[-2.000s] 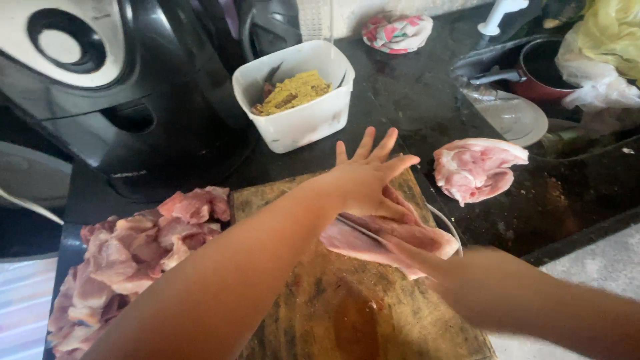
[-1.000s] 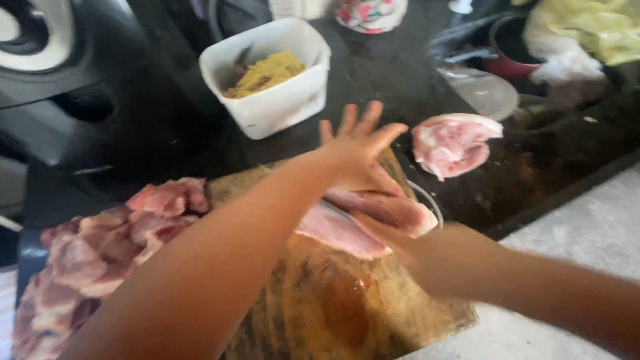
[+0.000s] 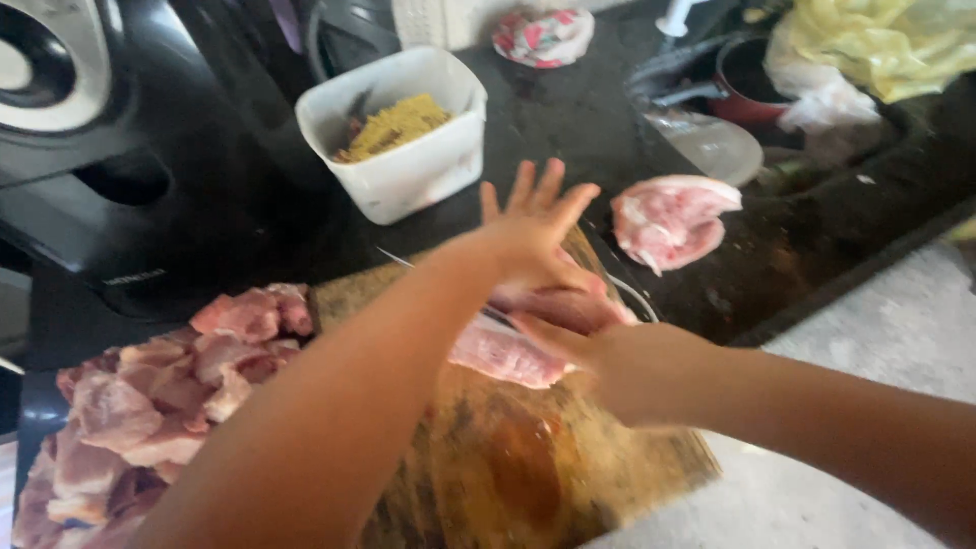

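Observation:
On a worn wooden cutting board [image 3: 488, 457] lies a piece of raw meat [image 3: 507, 354], split by a cut. My left hand [image 3: 534, 236] presses on its far part with the palm, fingers spread and raised. In my right hand [image 3: 648, 374] is a knife [image 3: 499, 316]; its blade sits in the cut and its tip shows beyond my left forearm, while the handle is hidden by my fingers. Many chunks of raw meat [image 3: 152, 396] are heaped left of the board. Another raw piece [image 3: 671, 221] rests on the dark counter to the right.
Behind the board stands a white plastic tub [image 3: 419, 179] with yellow seasoning in it. A black appliance [image 3: 152, 191] is at the left. A bundled floral cloth [image 3: 543, 36] lies at the back. The sink at the right holds a red pan [image 3: 743, 110] and plastic bags [image 3: 884, 46].
The cut in the meat has opened wider, and its near part now lies apart from the part under my left hand. My left hand stays pressed on the meat. The view has shifted somewhat.

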